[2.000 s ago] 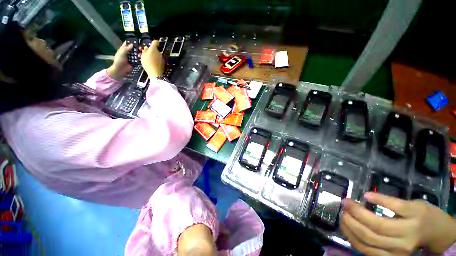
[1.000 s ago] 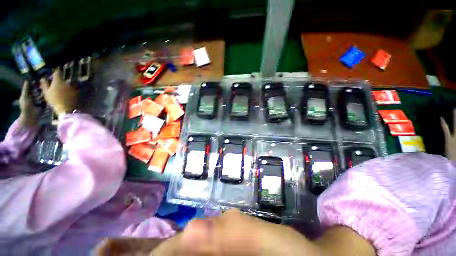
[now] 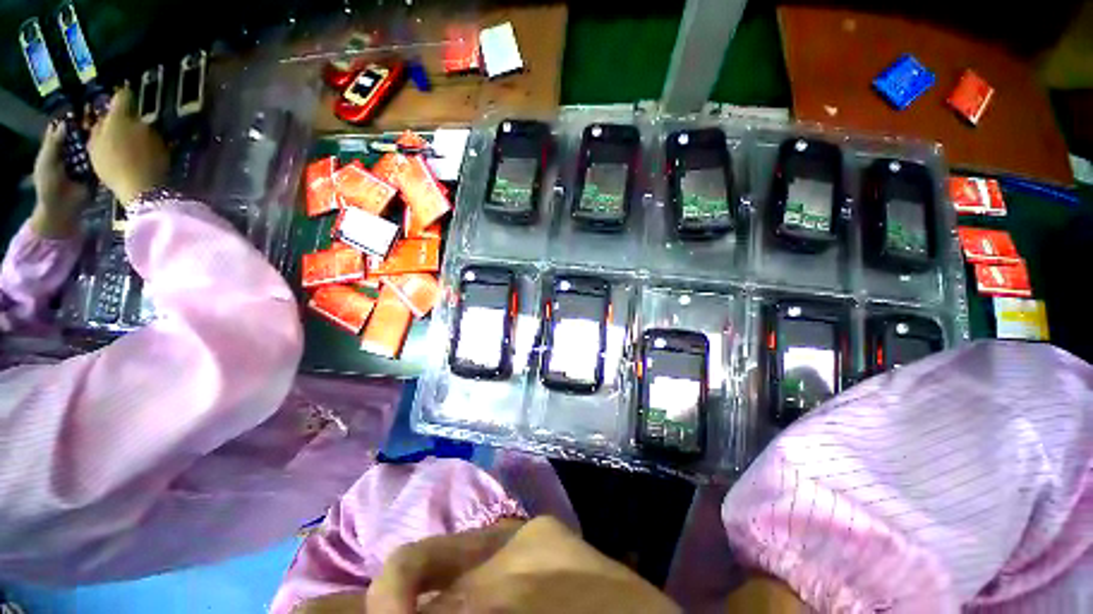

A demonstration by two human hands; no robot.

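A clear plastic blister tray [image 3: 563, 258] lies in front of me with two rows of dark phones, back up, their battery bays showing green and white. One phone [image 3: 674, 390] in the near row sits lower and overlaps the tray's front part. My left hand [image 3: 426, 573] and my right hand [image 3: 569, 578] are close together at the bottom edge, blurred and cut off. Their fingertips and anything between them are hidden.
Orange and white flat rectangles [image 3: 386, 275] lie left of the tray. A red device [image 3: 368, 90] and blue block [image 3: 904, 80] lie on brown boards behind. More orange pieces [image 3: 990, 246] are at right. A neighbour [image 3: 204, 300] at left holds two opened flip phones [image 3: 79, 46]. A grey post stands behind.
The view has turned right, so the tray appears further left. My right hand has left the tray's near right corner and is now low beside my left hand.
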